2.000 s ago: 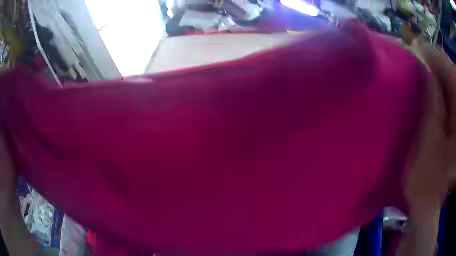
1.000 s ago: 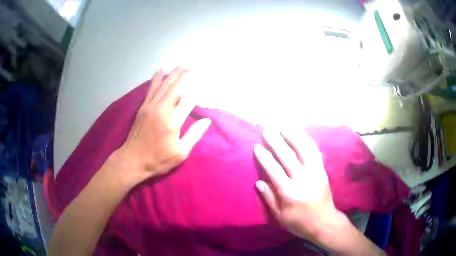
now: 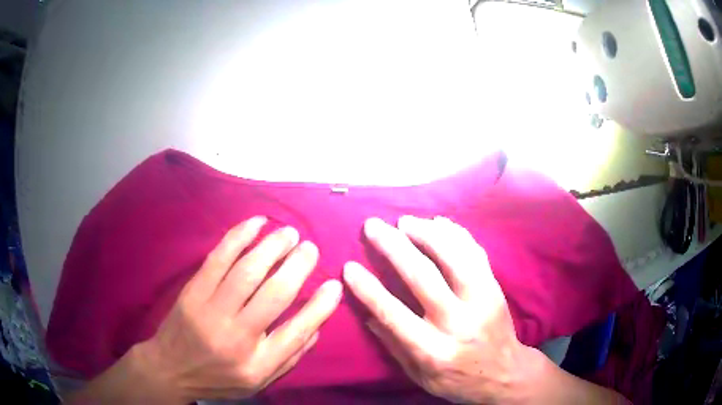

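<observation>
The magenta garment piece [image 3: 332, 213] lies spread on the white table, its curved neckline away from me and a small white label [image 3: 340, 189] at the middle of that edge. My left hand [image 3: 245, 316] rests flat on the cloth left of centre, fingers slightly apart. My right hand [image 3: 443, 316] rests on the cloth right of centre, its fingertips close to those of my left hand. Neither hand visibly grips the cloth. The lower part of the garment runs out of the picture at the bottom.
The cream-white machine head [image 3: 641, 63] with its green panel stands at the upper right, over the yellowish bed plate [image 3: 625, 166]. Black-handled shears [image 3: 678, 210] lie right of it. Strong glare covers the white table [image 3: 103, 95]. Darker magenta cloth [image 3: 637, 348] hangs at the lower right.
The garment was held up, then laid on the table; now it lies flatter with its neckline and label showing. My hands have moved closer together. The machine head appears larger in view.
</observation>
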